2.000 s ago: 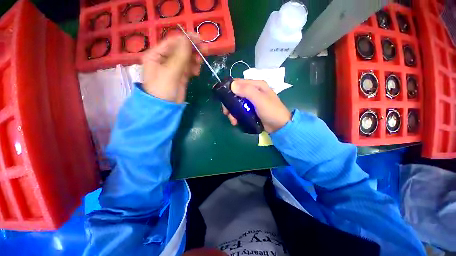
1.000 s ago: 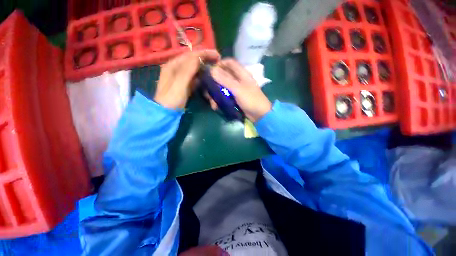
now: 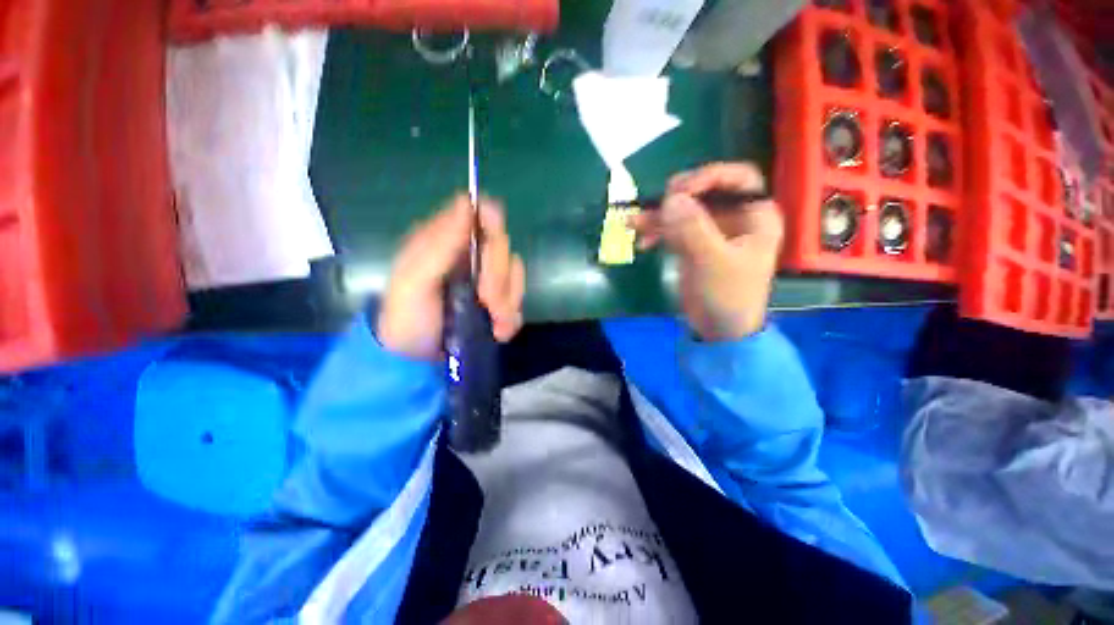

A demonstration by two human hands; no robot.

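Note:
My left hand [image 3: 452, 269] is closed around the black electric screwdriver [image 3: 472, 379], near where its thin silver shaft begins. The shaft points up and away over the green mat, and the thick body hangs toward my lap. My right hand [image 3: 721, 244] holds slim black tweezers [image 3: 733, 198] with their tip pointing left, at the yellow adhesive strip [image 3: 618, 234] on the mat. Whether the tip holds anything is too small to tell. Two thin rings lie farther back, a silver one [image 3: 440, 46] and a pale one [image 3: 546, 81].
White paper [image 3: 626, 112] and a white bottle [image 3: 648, 34] are at the back middle. Red foam trays with round watch heads [image 3: 792, 159] stand at right. Red trays [image 3: 92, 183] and whitish sheets [image 3: 238, 159] are at left. A blue stool [image 3: 208, 436] and another person's sleeve [image 3: 1002, 464] show below.
The screwdriver has passed from my right hand to my left and now hangs nearer my body. My right hand has moved right and now holds tweezers. The view has shifted toward my lap.

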